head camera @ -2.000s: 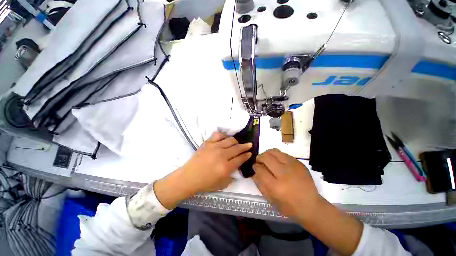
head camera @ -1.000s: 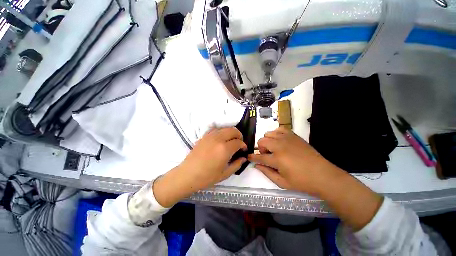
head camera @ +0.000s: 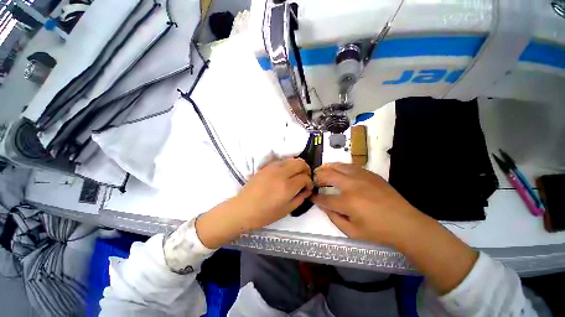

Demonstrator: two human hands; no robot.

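A narrow folded black fabric piece [head camera: 303, 206] runs from under the needle area [head camera: 316, 131] towards me. My left hand [head camera: 280, 189] pinches its left side with the fingertips. My right hand [head camera: 347, 193] pinches its right edge, thumb and fingers nearly touching the left fingertips. A white garment panel [head camera: 229, 105] with a dark edge line lies to the left of the needle, partly bunched beside my left hand. The fingers hide the middle of the black piece.
The white machine head [head camera: 421, 56] stands above. A tan block [head camera: 359, 146] sits right of the foot. Farther right are a stack of black pieces [head camera: 440, 161], pens [head camera: 521, 186] and a dark phone-like object [head camera: 552, 201]. Layered panels [head camera: 99, 68] lie upper left.
Both hands have moved a little up along the black piece, and their fingertips have closed together on it. The camera view has shifted, moving the machine head within the picture.
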